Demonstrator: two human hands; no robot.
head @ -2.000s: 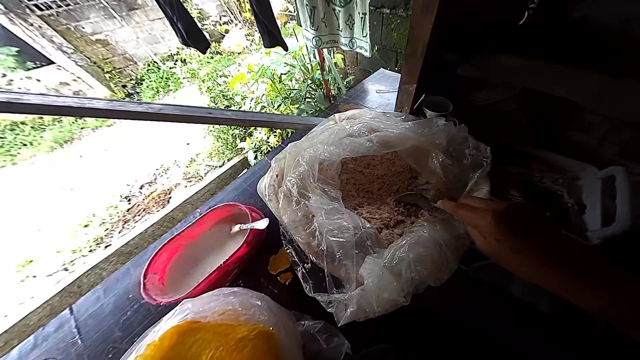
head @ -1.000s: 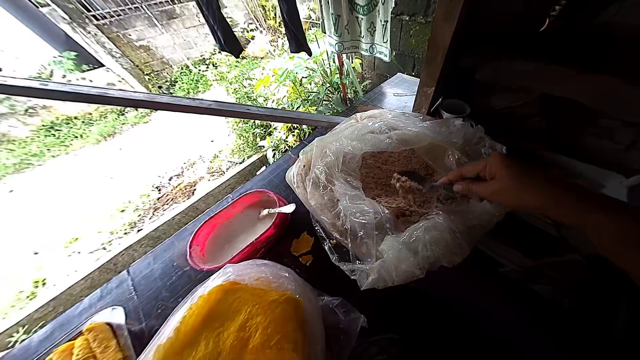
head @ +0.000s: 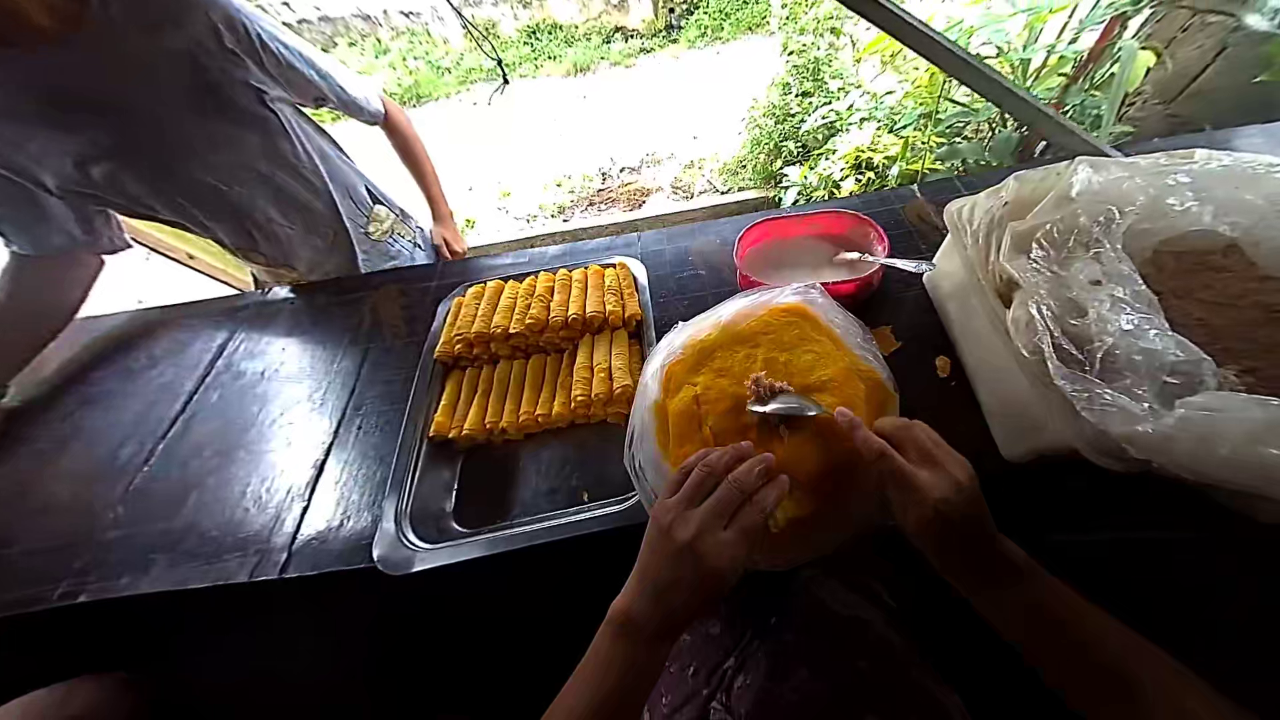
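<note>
My right hand [head: 925,480] grips a metal spoon [head: 788,404] by its handle, the bowl over a stack of orange-yellow wrappers [head: 780,350] in a clear plastic bag [head: 655,400]. Some brownish crumbly filling [head: 766,388] lies at the spoon's bowl. My left hand [head: 712,510] rests with its fingers on the near left part of the wrappers; no tool shows in it. On the left, a metal tray [head: 415,500] holds rows of rolled yellow wrappers [head: 530,390]. More filling [head: 1215,300] sits in a plastic-lined container [head: 985,330] on the right.
Behind the wrappers stands a red bowl [head: 750,265] of whitish liquid with a second spoon [head: 890,262] in it. Wrapper scraps [head: 886,340] lie on the dark table [head: 200,440]. Another person [head: 240,130] stands across the table at the left. A diagonal bar [head: 985,80] crosses the upper right.
My right hand has moved left with the spoon, from the bag of filling to the wrappers. My left hand has come into view. The view has swung left, showing the full tray and the other person.
</note>
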